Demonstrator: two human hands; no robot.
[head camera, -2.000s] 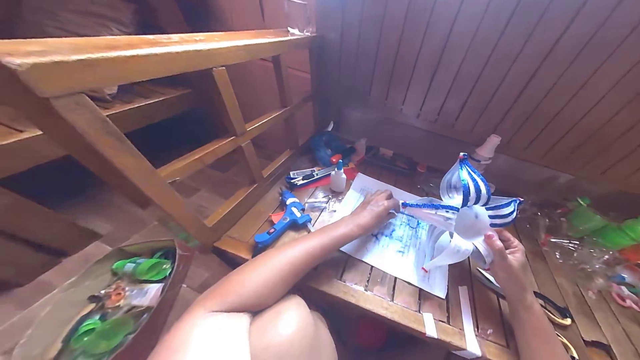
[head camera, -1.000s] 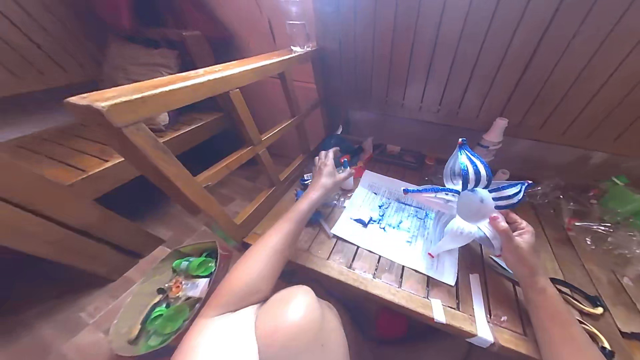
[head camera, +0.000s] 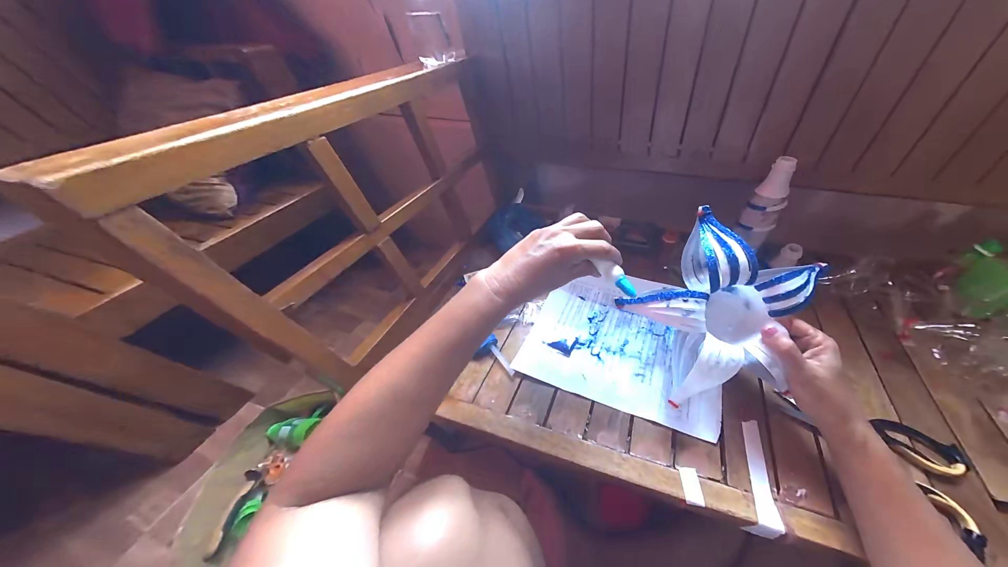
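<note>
My left hand (head camera: 559, 256) grips a small white squeeze bottle (head camera: 607, 270) with its teal tip pointing down, close to the end of a blue-edged petal. In my right hand (head camera: 811, 366) is a white plastic flower (head camera: 734, 315), held by its right side near the round centre. Blue glitter stripes run along its upper and right petals, and a blue line edges the left one; the lower petals are plain white. Beneath the flower lies a sheet of paper (head camera: 583, 346) with writing and blue smears, on a slatted wooden table (head camera: 610, 425).
White tape strips (head camera: 760, 472) cross the table's front edge. Scissors (head camera: 921, 449) lie at the right, near clear plastic scraps (head camera: 945, 331). Stacked white bottle pieces (head camera: 768, 197) stand at the back. A wooden railing (head camera: 236, 134) and a basin with green pieces (head camera: 291, 431) are on the left.
My left hand, at the paper two seconds ago and at the table's back left one second ago, has moved right to the flower's left petal with the squeeze bottle. My right hand keeps hold of the flower.
</note>
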